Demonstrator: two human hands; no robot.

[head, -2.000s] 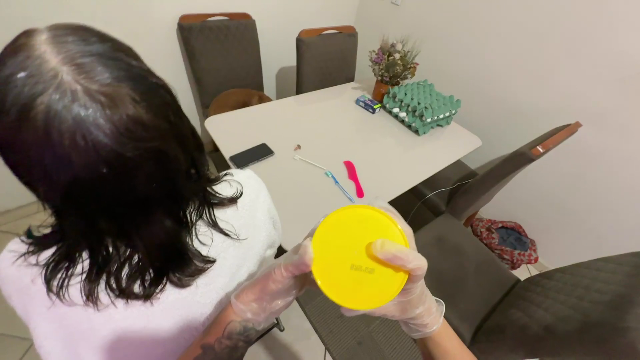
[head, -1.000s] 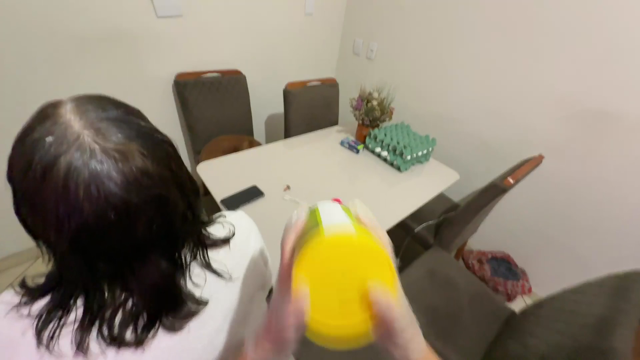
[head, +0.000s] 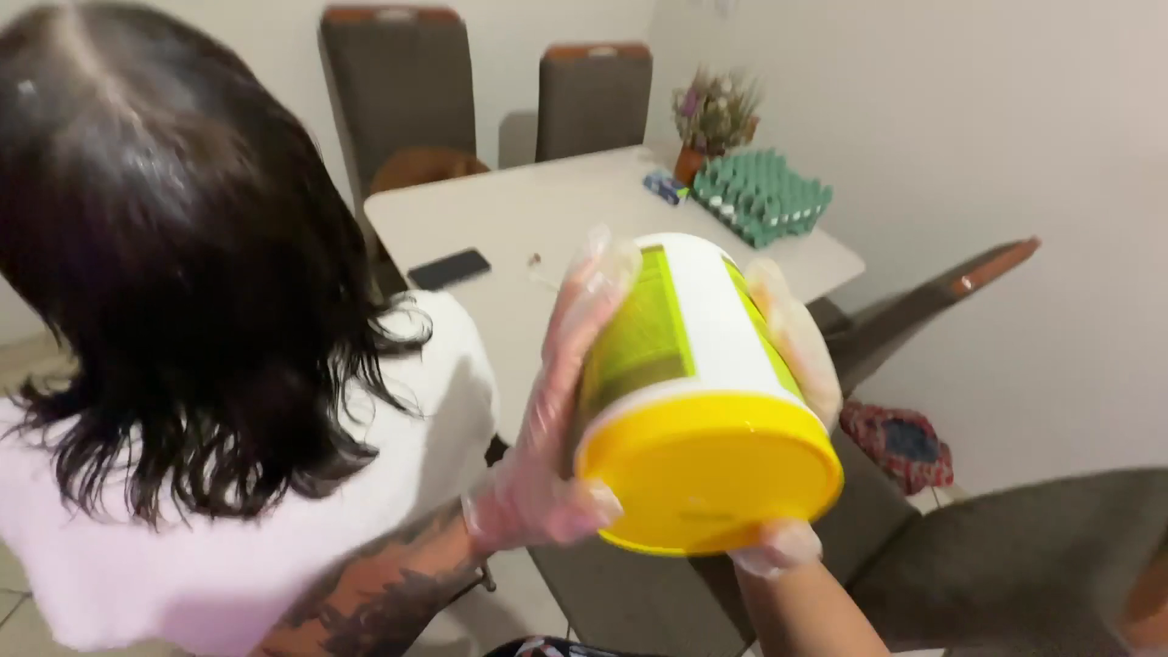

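A white plastic tub [head: 721, 319] with green labels and a yellow lid [head: 712, 474] is held up between my hands, tilted so that the lid faces me. My left hand [head: 566, 411], in a clear disposable glove, grips its left side, thumb at the lid's rim. On the right side, my right hand [head: 794, 356], also gloved, holds the tub with its thumb under the lid's lower edge. Just left of the tub sits a person with dark, wet-looking hair [head: 182, 274], back to me, a white cloth [head: 411, 401] over the shoulders.
Beyond the tub stands a pale table [head: 566, 182] with a black phone [head: 450, 269], green egg trays [head: 766, 196], a small blue box [head: 665, 187] and potted dried flowers [head: 716, 114]. Dark padded chairs [head: 593, 105] surround it. A red patterned bag [head: 899, 443] lies near the right wall.
The tub has been tipped between my hands: two seconds ago only its yellow lid showed, and now its labelled side shows too. My hands have shifted to its sides.
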